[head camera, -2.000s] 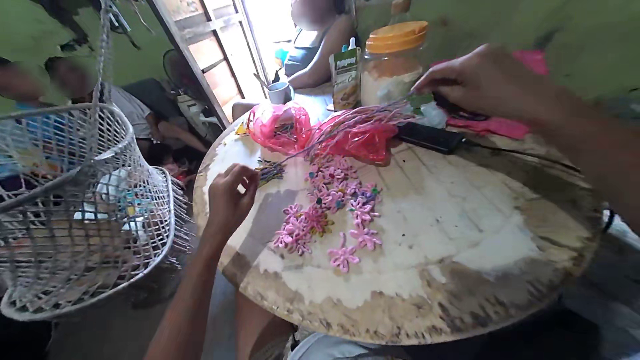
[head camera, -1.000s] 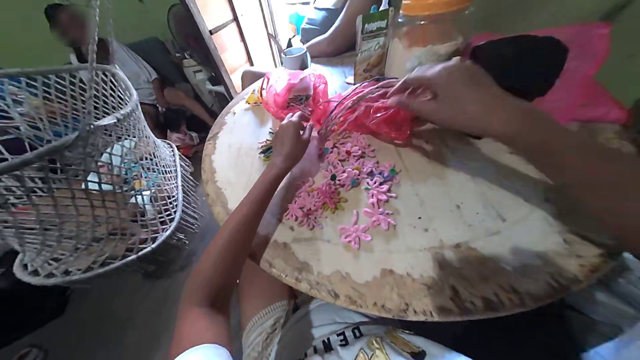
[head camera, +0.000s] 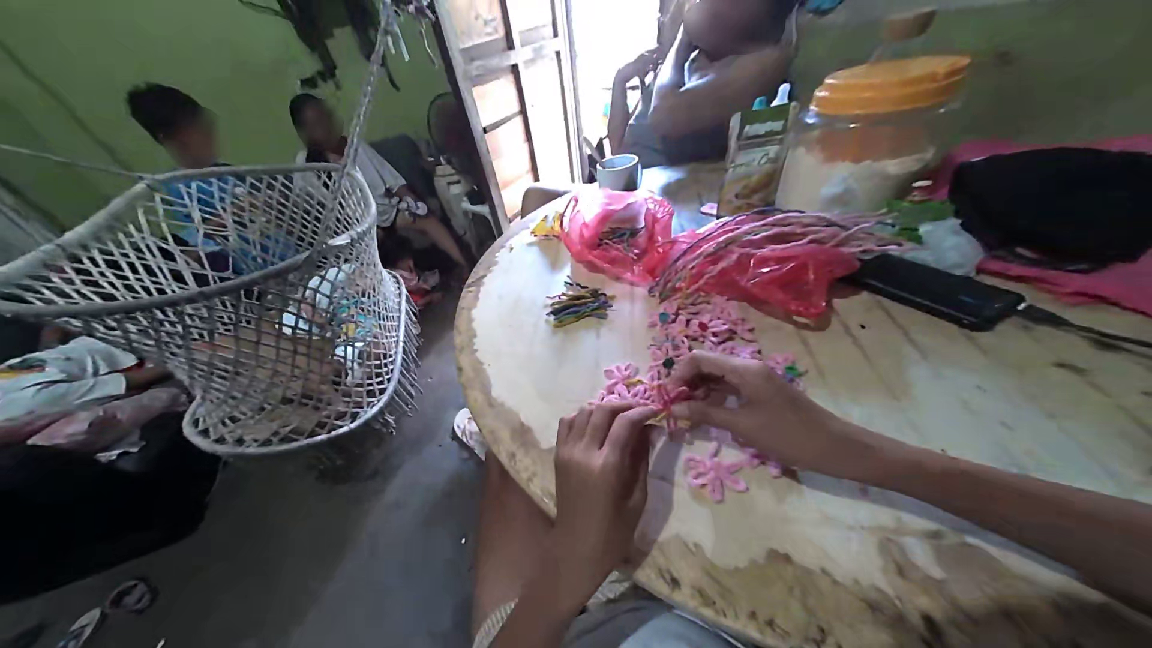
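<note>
My left hand (head camera: 605, 468) and my right hand (head camera: 751, 405) meet over the near side of the pile, fingertips pinching a small pink flower (head camera: 668, 405) between them. Around and beyond them spread several more pink craft flowers (head camera: 711, 324), some with green or yellow bits. One flower (head camera: 715, 473) lies apart, nearer to me. A small bundle of short dark and yellow strands (head camera: 579, 304) rests to the left of the pile. Long pink and grey cords (head camera: 765, 236) lie across a pink plastic bag (head camera: 792, 281); another pink bag part (head camera: 612, 229) holds dark strands.
On the round wooden table (head camera: 900, 540) stand a mug (head camera: 619, 172), a carton (head camera: 754, 162) and an orange-lidded jar (head camera: 864, 135). A black phone (head camera: 940, 290) with a cable lies right. A netted hanging cradle (head camera: 270, 315) is at left. People sit beyond.
The long cords that my right hand held up now lie on the pink bag. Both hands have come nearer to me, together at the flowers. The view has shifted.
</note>
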